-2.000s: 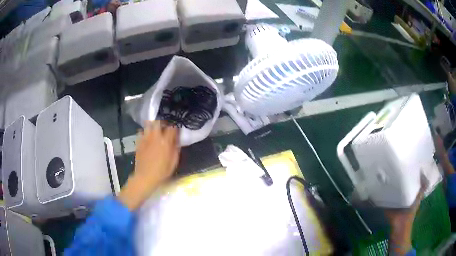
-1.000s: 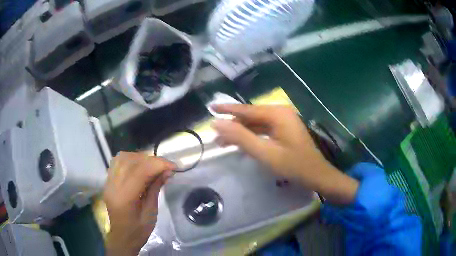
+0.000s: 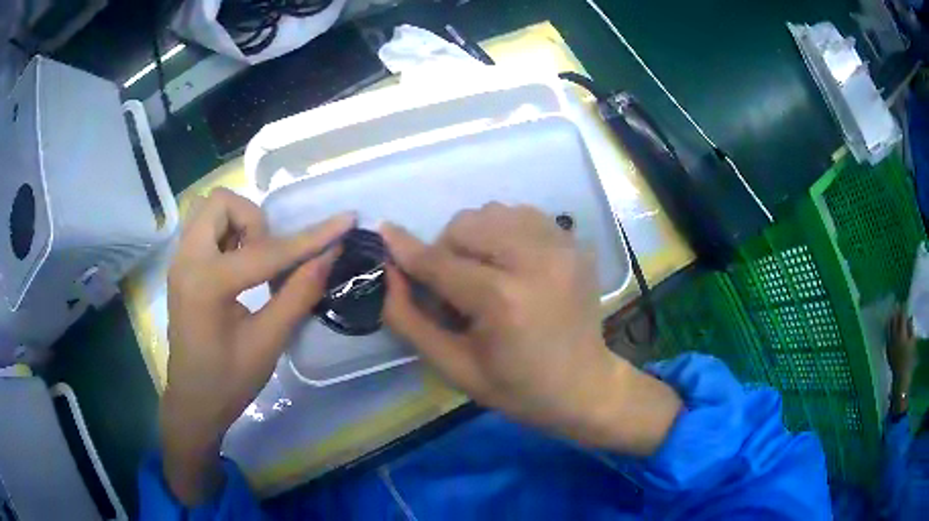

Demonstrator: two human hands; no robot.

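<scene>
A white projector unit [image 3: 458, 183] lies on the work mat [image 3: 153, 336] with its front panel up and its loop handle at the far side. Its round dark lens [image 3: 357, 295] is between my hands. A thin black lens ring [image 3: 369, 244] shows at the lens's upper edge, pinched by the fingertips of both hands; part of it is hidden by the fingers. My left hand [image 3: 239, 295] is at the lens's left side. My right hand [image 3: 499, 305] is at its right side.
White units [image 3: 82, 193] stand at left. The bag of rings [image 3: 260, 31], a crumpled white wad [image 3: 423, 53] and a dark stick [image 3: 469, 43] are beyond the mat. A black screwdriver [image 3: 647, 132] lies right of the unit. A green crate [image 3: 805, 295] and another person's hand [image 3: 900, 346] are at right.
The ring has moved from above the unit's edge down to the lens. My right hand has come from the white wad to the lens and now also grips the ring. The view has tilted down.
</scene>
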